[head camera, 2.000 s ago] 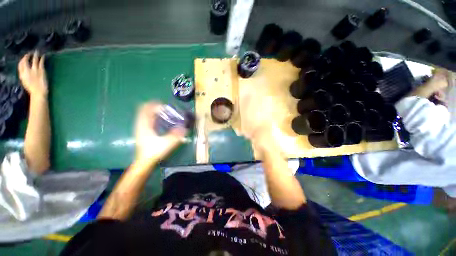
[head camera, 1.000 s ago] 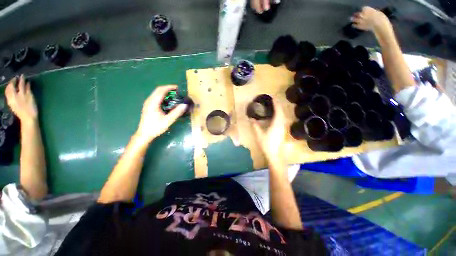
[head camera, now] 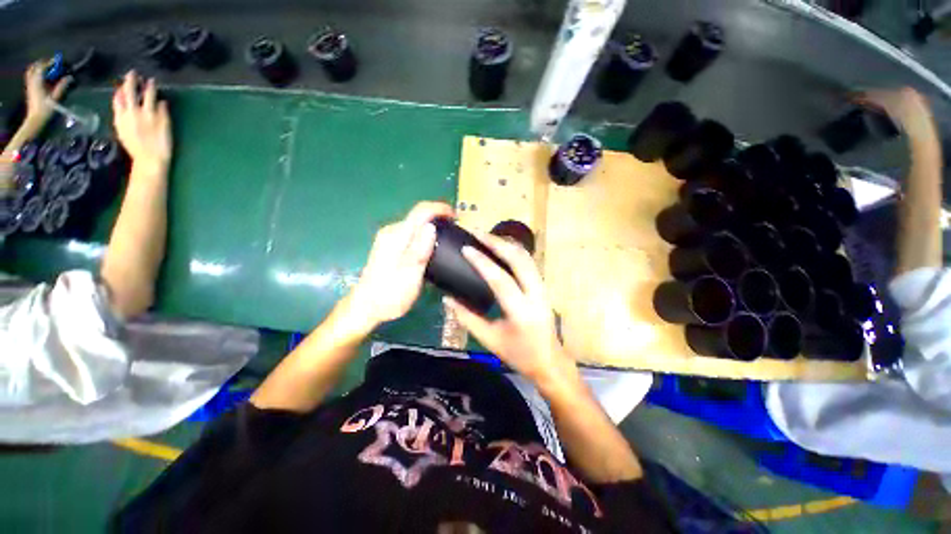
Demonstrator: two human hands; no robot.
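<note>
My left hand (head camera: 394,273) and my right hand (head camera: 518,302) hold a smooth black cylinder (head camera: 459,269) between them, tilted, above the left edge of the tan board (head camera: 596,282). The left fingers are at its upper left end, the right fingers lie over its lower right part. Its ends are hidden, so I cannot tell whether a core sits inside. A ring or short sleeve (head camera: 513,237) stands on the board just behind my right hand, partly hidden. A core with a speckled, purplish top (head camera: 577,159) stands at the board's back edge.
A large cluster of black sleeves (head camera: 746,336) covers the board's right side. Several dark units (head camera: 489,65) stand on the conveyor belt (head camera: 417,52) behind the green bench (head camera: 334,198). A white post (head camera: 576,68) rises at the belt edge. Neighbours' arms are at left (head camera: 141,209) and right (head camera: 920,198).
My hands have come together. The core in my left hand and the sleeve in my right hand are no longer seen apart; both hands now hold one black cylinder. The view has shifted.
</note>
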